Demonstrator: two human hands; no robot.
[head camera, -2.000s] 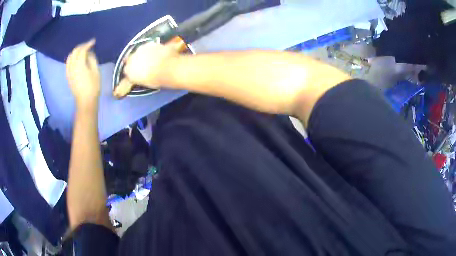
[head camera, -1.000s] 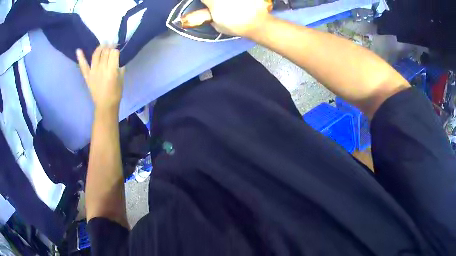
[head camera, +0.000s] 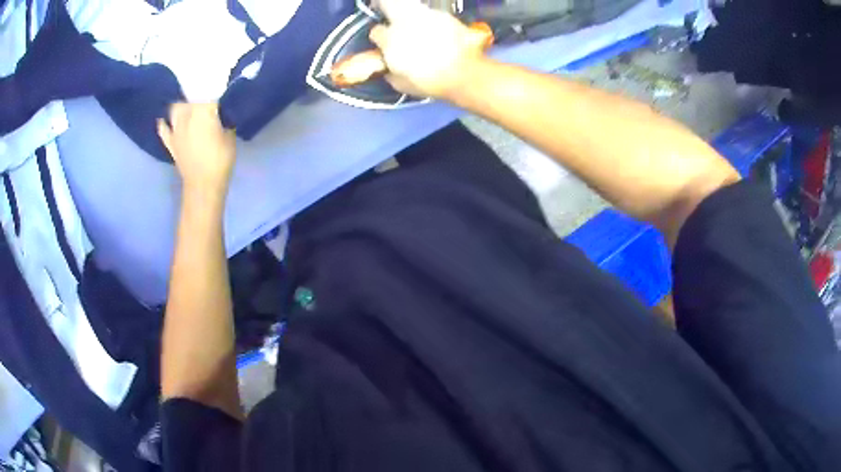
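Observation:
A navy and white garment piece (head camera: 138, 88) lies across the pale blue-violet ironing table (head camera: 277, 175) at the upper left. My left hand (head camera: 200, 138) is at its near edge with the fingers curled down on the cloth; whether it pinches the cloth is hard to tell. My right hand (head camera: 424, 51) is closed round the orange-brown handle of the steam iron (head camera: 355, 72). The iron has a pale rim, points left and rests at the garment's right side. Its back part is hidden by my hand and forearm.
More white and navy striped cloth (head camera: 46, 240) hangs over the table's left side. Blue crates (head camera: 632, 253) stand on the speckled floor (head camera: 544, 161) at the right. Dark cloth (head camera: 770, 60) is heaped at the upper right. Dark items lie under the table.
The iron has moved right since two seconds ago, off the navy cloth's middle. My left hand has moved right to the garment edge, and its spread fingers have curled. The white area has become exposed.

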